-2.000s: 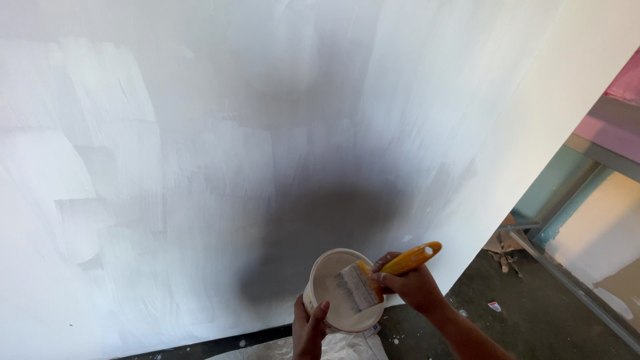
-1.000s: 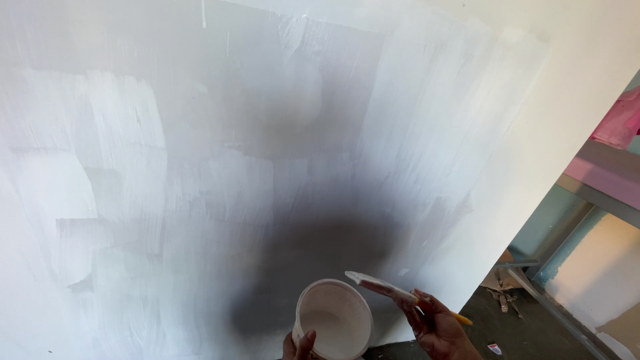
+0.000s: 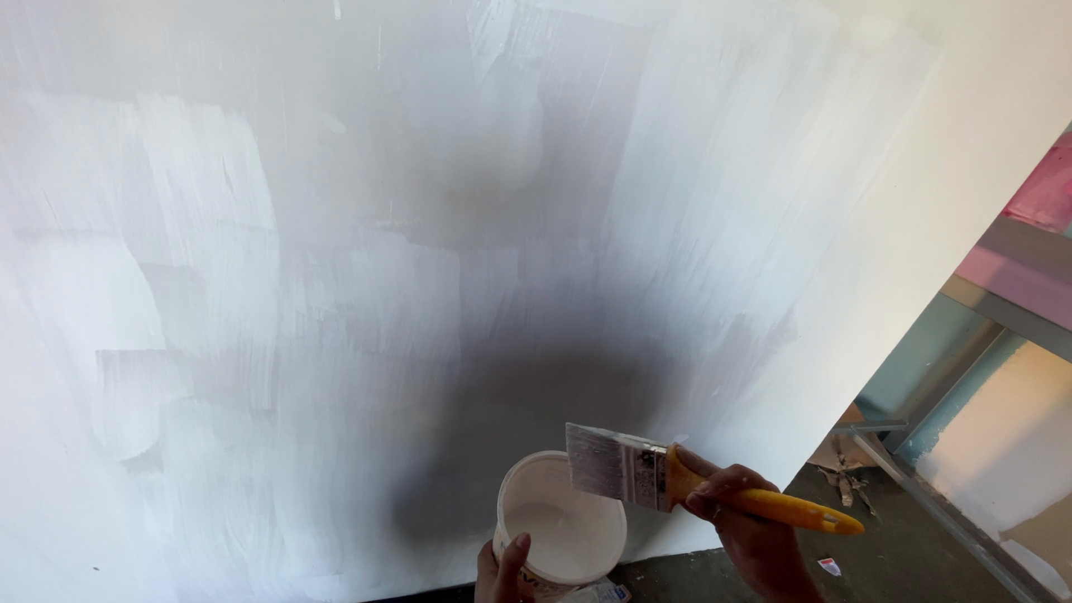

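Low in the view, my left hand grips the side of a white plastic tub, thumb near the rim; pale paint lies inside it. My right hand holds a wide flat paintbrush by its yellow handle. The paint-coated bristles point left, over the right part of the tub's mouth. Behind both stands a large flat panel or wall with uneven whitish brush strokes over a greyer coat. A dark shadow falls across its lower middle.
Right of the panel's slanting edge are a metal frame and pink and teal surfaces. On the dark floor lie torn brown scraps and a small red-and-white piece. A plastic wrapper shows below the tub.
Two seconds ago the brush was in the tub. It came out and was held edge-on to the right; now its flat side shows, overlapping the tub's rim.
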